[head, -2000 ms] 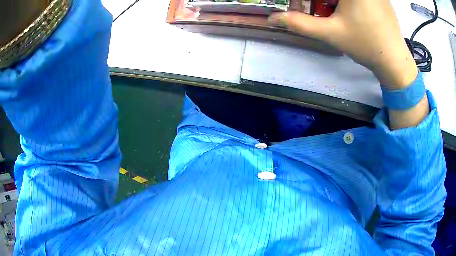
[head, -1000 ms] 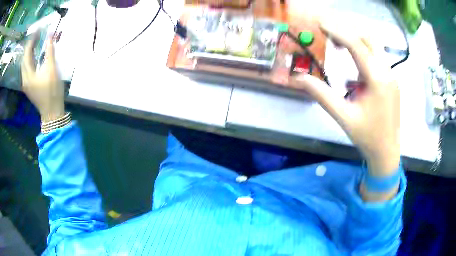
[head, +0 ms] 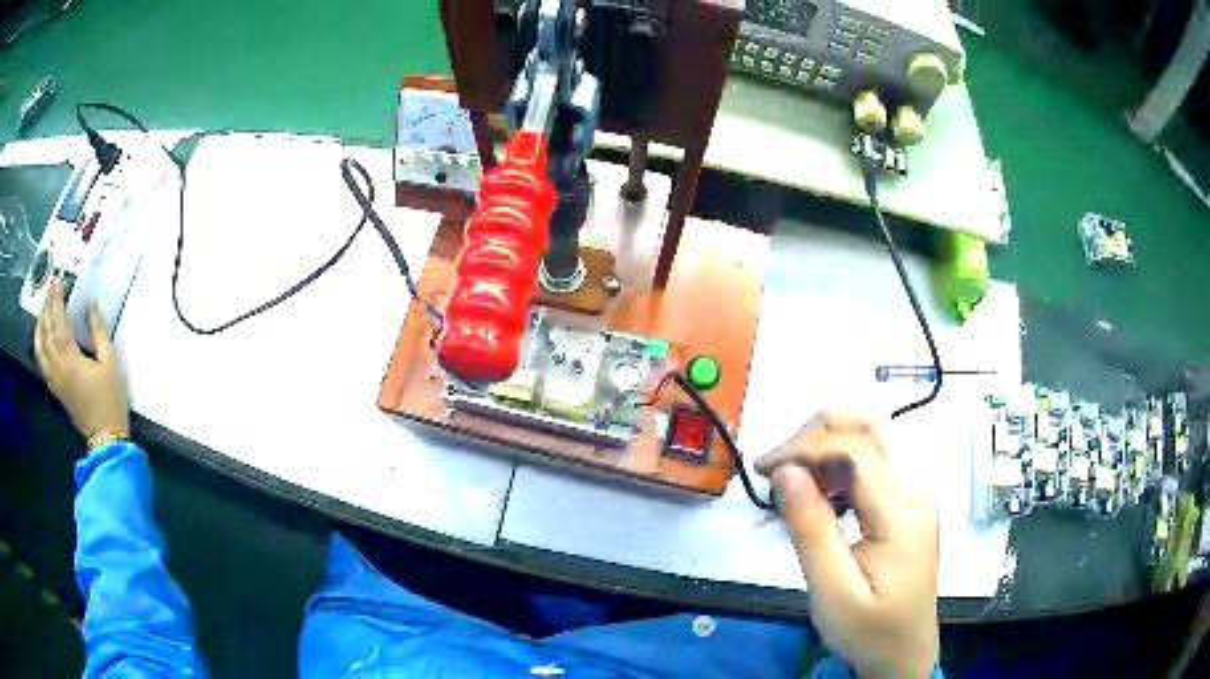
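The power supply board lies in the reddish-brown test fixture, under the toggle clamp. The clamp's ribbed red handle points down toward me and hides the board's left part. My left hand is at the near end of the white switched box, fingers apart and touching it. My right hand is right of the fixture, fingers curled around a small dark red handle, seemingly the trimming screwdriver; its shaft is hidden.
The red rocker switch and green button are on the fixture's right. The panel meter is behind left. A beige instrument stands behind right. Units line the right side. A thin screwdriver and black cables lie on the sheets.
The view has swung up to show the whole fixture. My left hand has come to the white box. My right hand is now right of the fixture's front corner, its fingers more closed.
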